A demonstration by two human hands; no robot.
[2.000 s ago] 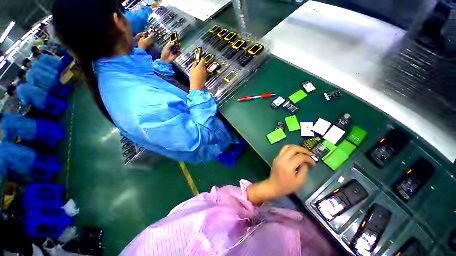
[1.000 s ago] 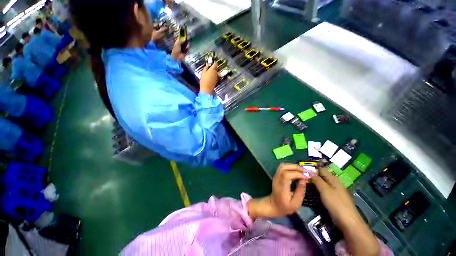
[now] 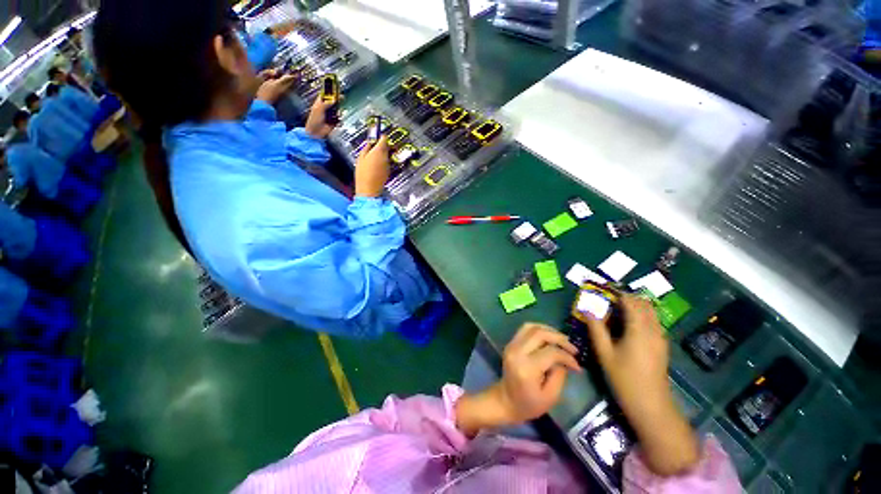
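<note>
My right hand holds an upright keypad phone, its yellow-framed screen lit white and facing me. My left hand is just left of the phone, fingers curled with the fingertips near the phone's edge; I cannot tell whether it touches the phone or holds something small. Behind the hands lie green batteries and white-side-up batteries. A clear blister tray at the right holds dark phones face down, partly hidden by my right arm.
A person in a blue smock sits at the left, holding phones over a tray of yellow-framed phones. A red and white pen and small dark parts lie on the green mat. A white strip runs along the back.
My right hand came in from the right, and the yellow-framed phone now shows upright in it with a white screen. My left hand has drawn slightly left of the phone.
</note>
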